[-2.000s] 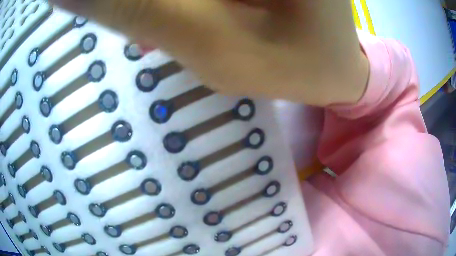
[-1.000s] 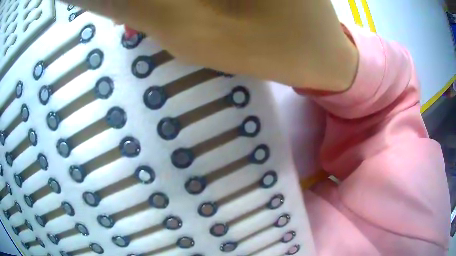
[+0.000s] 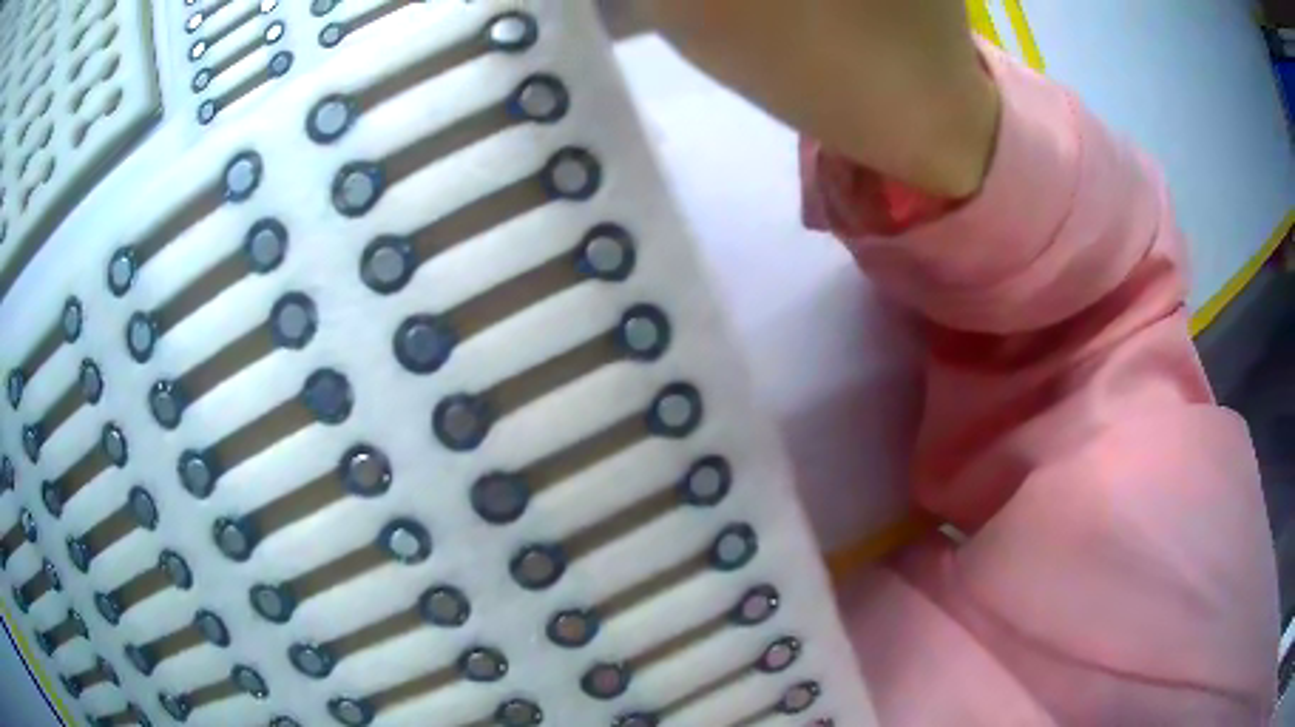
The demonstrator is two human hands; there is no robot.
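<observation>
A large white parts tray (image 3: 675,270) fills the left and middle of the head view, tilted. It holds columns of dark blue-black rings with grey or pale centres, paired at the ends of brown-grey slots; one ring (image 3: 499,497) has a dark centre. A bare forearm (image 3: 838,85) in a pink sleeve comes from the right and runs out past the top edge, over the table beyond the tray's right edge. The hand on it is out of the picture. It looks like my right arm. My left hand is not in view.
A second white tray (image 3: 107,121) with rows of empty-looking holes lies at the upper left. The white bench top (image 3: 1136,128) with yellow edge lines shows at the right. The pink garment (image 3: 1094,568) fills the lower right, beside the tray's edge.
The forearm has moved up and right, off the tray, uncovering the upper slots and rings. The tray's rows have shifted down, and more of the second tray shows. The red tip seen earlier is gone.
</observation>
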